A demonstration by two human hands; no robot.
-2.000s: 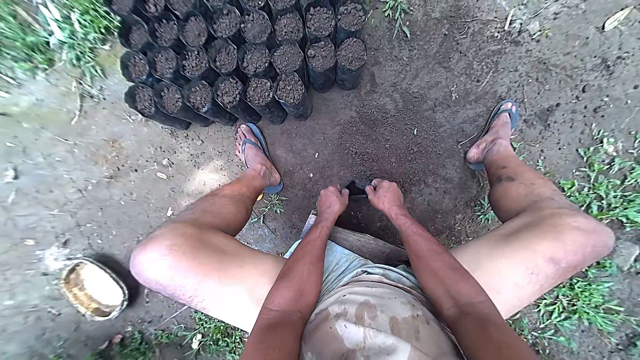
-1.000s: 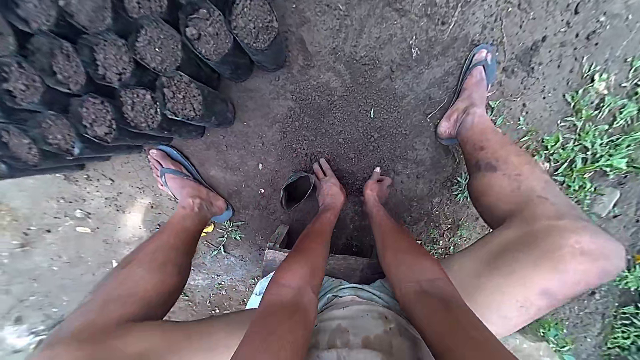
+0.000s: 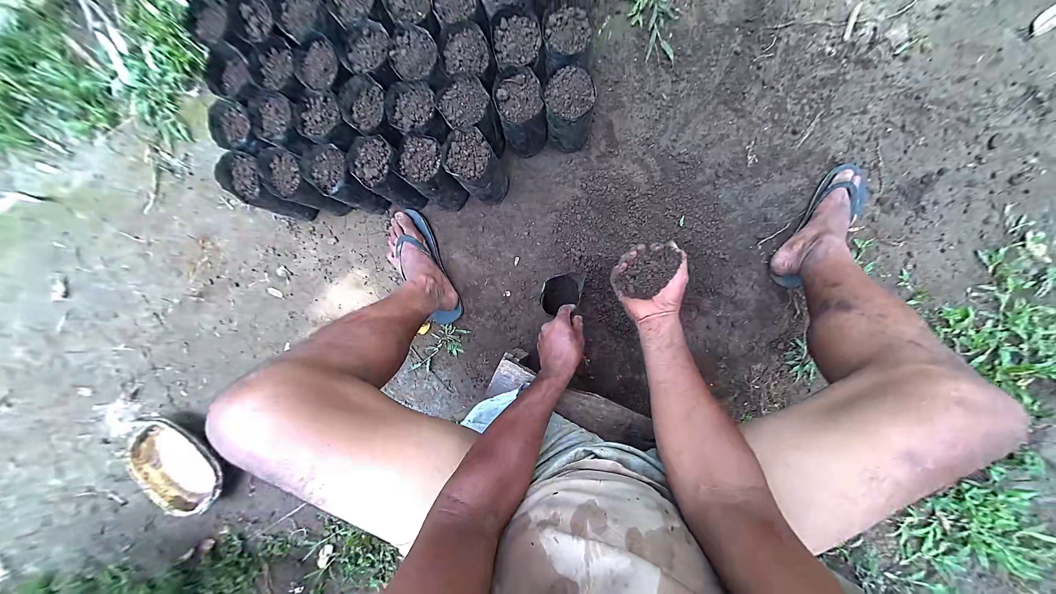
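My left hand (image 3: 562, 342) grips the near rim of a black plastic nursery bag (image 3: 563, 294), whose dark mouth faces up; how much is inside cannot be told. To the right of it, my right hand (image 3: 652, 285) is palm up with curled fingers, cupping a heap of loose soil (image 3: 650, 271). Loose dark soil (image 3: 635, 206) covers the ground between my feet. Several black nursery bags filled with soil (image 3: 467, 155) stand upright in close rows beyond my left foot.
A wooden board (image 3: 606, 417) lies between my thighs. My sandalled feet (image 3: 425, 264) are spread to both sides. An oval container (image 3: 175, 468) sits on the ground at the lower left. Grass (image 3: 1006, 322) grows at the right and in the upper left corner.
A second ago both hands were low at the soil, with the bag standing free left of them. Now my left hand has the bag's rim and my right hand has scooped up soil.
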